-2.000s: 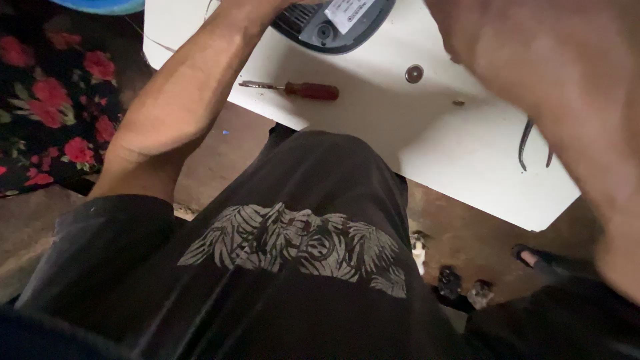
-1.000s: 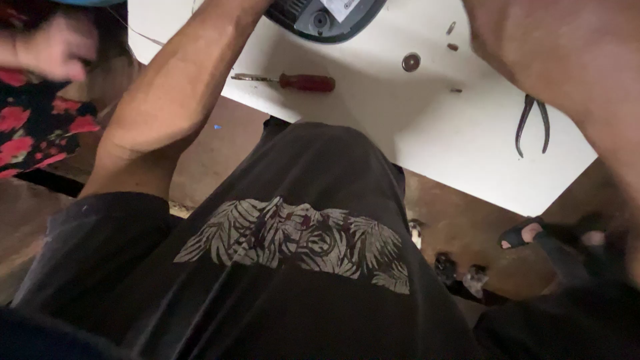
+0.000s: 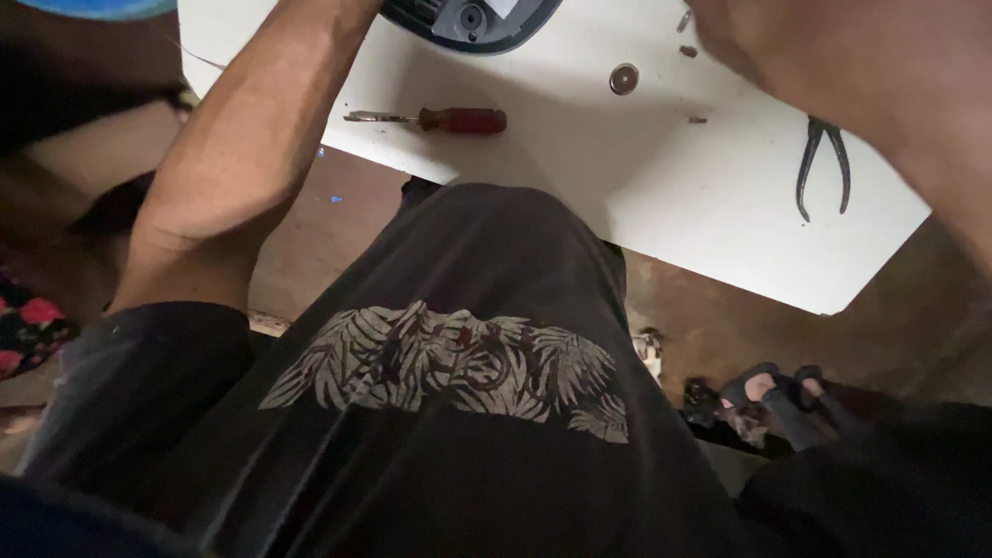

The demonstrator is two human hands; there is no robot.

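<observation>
Both my hands lie beyond the top edge of the view; only my forearms show, so what they hold is hidden. Nearest to them is a dark grey plastic housing (image 3: 496,35) with a round recess and a pale label, cut off by the top edge between my arms. A screwdriver with a red handle (image 3: 463,121) lies on the white table (image 3: 542,147), its shaft pointing left. Right of it are a round metal disc (image 3: 624,79) and several small metal pieces (image 3: 697,120). Pliers with dark handles (image 3: 823,167) lie under my right forearm, their jaws hidden.
The table's near edge runs above my lap, with its corner at the right. A blue basin (image 3: 101,8) shows at the top left. Another person's floral clothing (image 3: 35,322) is at the left, and a person's feet in dark sandals (image 3: 763,384) are at the lower right.
The other person at the left has moved; the hand that showed there a second ago is gone from the upper left. The screwdriver, disc and pliers have stayed on the table.
</observation>
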